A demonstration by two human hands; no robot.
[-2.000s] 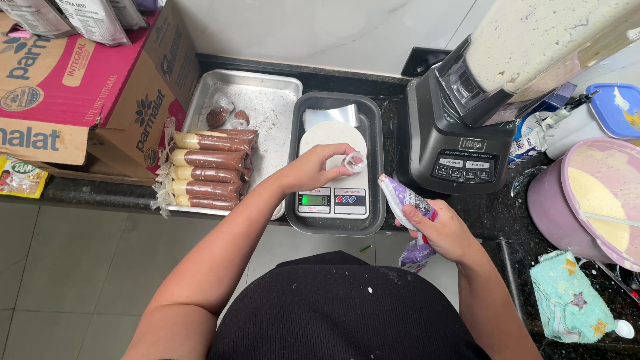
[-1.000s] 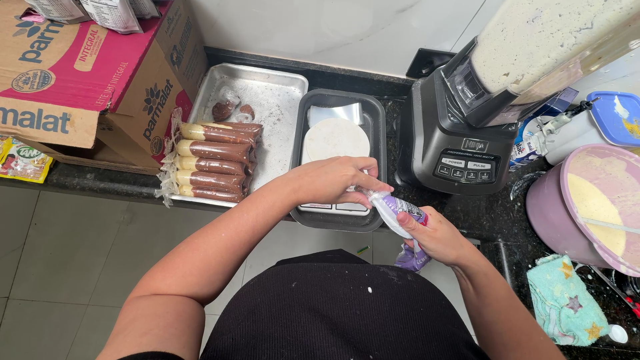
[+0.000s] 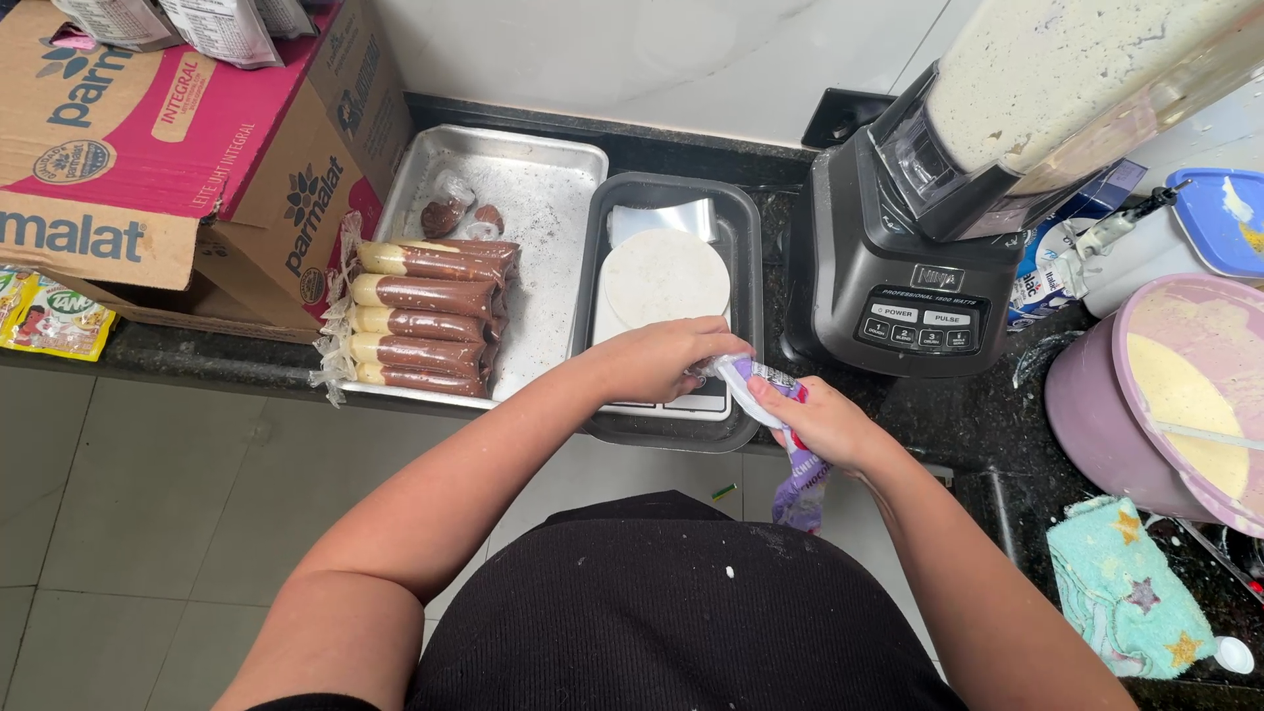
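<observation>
My right hand (image 3: 815, 420) grips a purple and white printed plastic packet (image 3: 755, 390), whose lower part hangs down. The fingers of my left hand (image 3: 662, 360) close on clear plastic at the packet's upper end; what lies between them is partly hidden. Under my left hand is a white digital kitchen scale (image 3: 706, 403) with a round plate (image 3: 665, 276), inside a dark rectangular pan (image 3: 746, 257). Clear plastic bags (image 3: 664, 219) lie behind the plate. To the left, filled plastic tubes of brown and cream contents (image 3: 430, 321) are stacked on a metal tray (image 3: 558, 217).
A cardboard box (image 3: 267, 247) stands at the left. A blender (image 3: 913, 286) is right of the pan. Farther right are a pink bucket (image 3: 1106, 395) with pale mixture, a blue-lidded container (image 3: 1224, 222) and a turquoise cloth (image 3: 1126, 592). The counter's front edge runs beneath my forearms.
My left hand has moved right from above the scale to the packet's upper end, and its fingers have closed there. My right hand still holds the packet.
</observation>
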